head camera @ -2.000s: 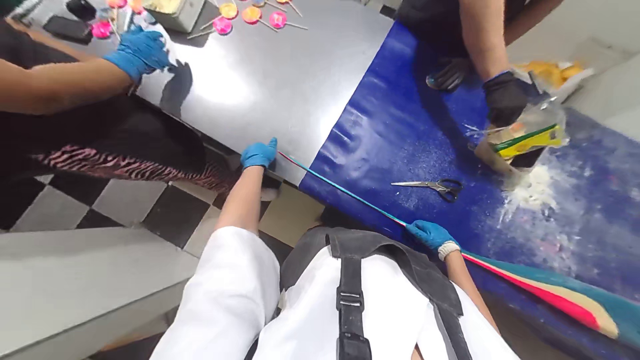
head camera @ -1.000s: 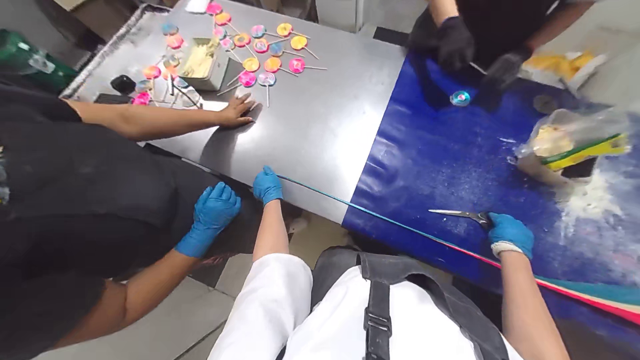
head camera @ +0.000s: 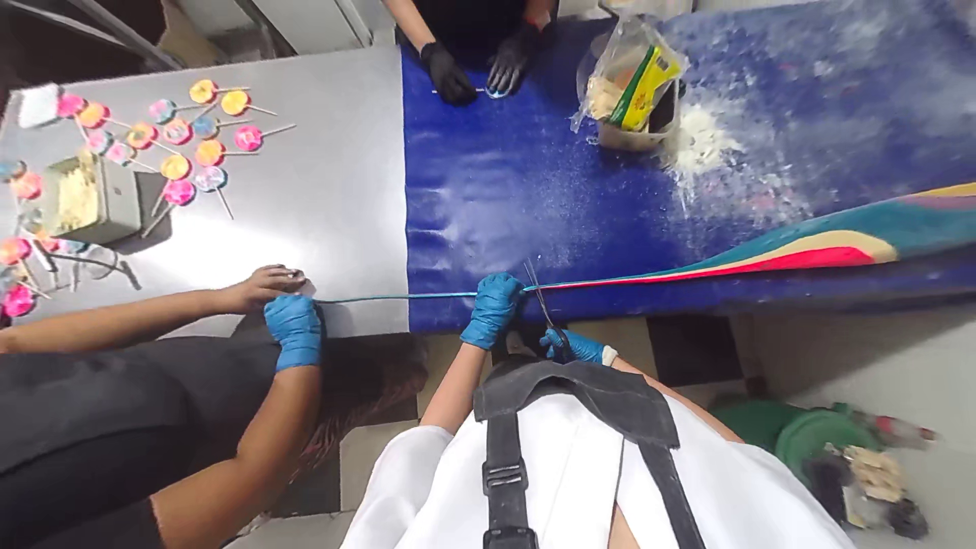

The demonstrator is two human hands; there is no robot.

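Observation:
My left hand [head camera: 496,305], in a blue glove, grips the thin blue candy rope [head camera: 435,295] near the table's front edge. To the right, the rope widens into a thick striped candy mass [head camera: 831,240] of teal, red, cream and yellow. My right hand [head camera: 577,347], gloved in blue, holds scissors [head camera: 542,299] by the handles, their blades apart across the rope just right of my left hand. Leftward, the rope runs to a co-worker's blue-gloved hand [head camera: 295,328]; that person's bare hand [head camera: 267,288] rests on the metal table beside it.
Round lollipops [head camera: 177,131] lie around a metal container [head camera: 114,202] on the steel table [head camera: 343,152]. Opposite, another person's black-gloved hands [head camera: 511,61] hold a lollipop. On the blue mat [head camera: 496,191], a tub [head camera: 637,137] with a plastic bag stands beside white powder [head camera: 705,141].
The scissors, lying on the mat two seconds ago, are in my right hand, which has come close to my left hand at the rope. The co-worker's gloved hand has moved to the rope's left end.

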